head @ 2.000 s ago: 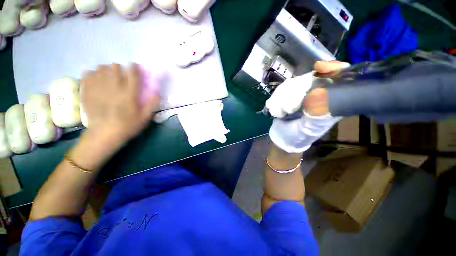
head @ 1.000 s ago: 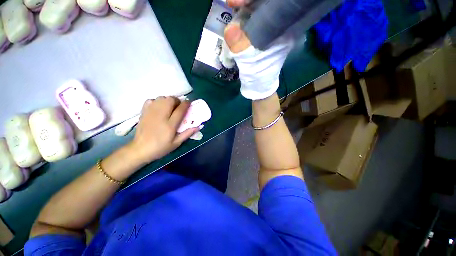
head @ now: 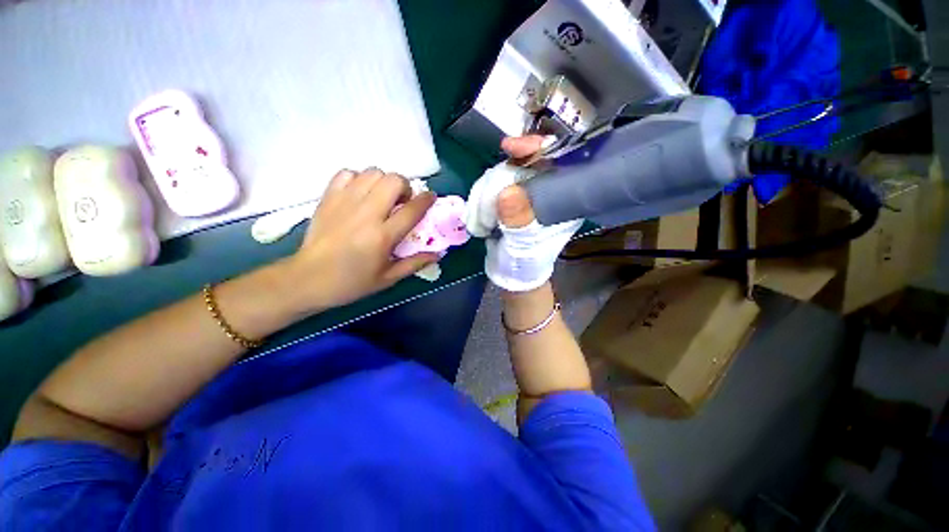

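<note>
My left hand [head: 359, 231], bare, holds a pink-white plastic housing [head: 443, 229] at the bench edge, over a white cloth [head: 429, 271] that is mostly hidden. My right hand [head: 520, 213], in a white glove with bare fingertips, grips a thick grey electric screwdriver [head: 635, 164]. The screwdriver's front end is at the housing's right end; its bit is hidden by the glove. A second pink-white housing [head: 185, 154] with red-pink marks lies on the white mat [head: 312, 78].
Cream housing units [head: 99, 210] stand in a row at the left. A silver screw feeder [head: 588, 47] stands beyond my right hand. A blue cloth [head: 775, 68] lies beside it. Cardboard cartons [head: 671, 333] are on the floor at the right. A black cable hangs from the screwdriver.
My right hand has brought the screwdriver down from near the feeder to the held housing. My left hand has stayed at the bench edge, after earlier being over the mat.
</note>
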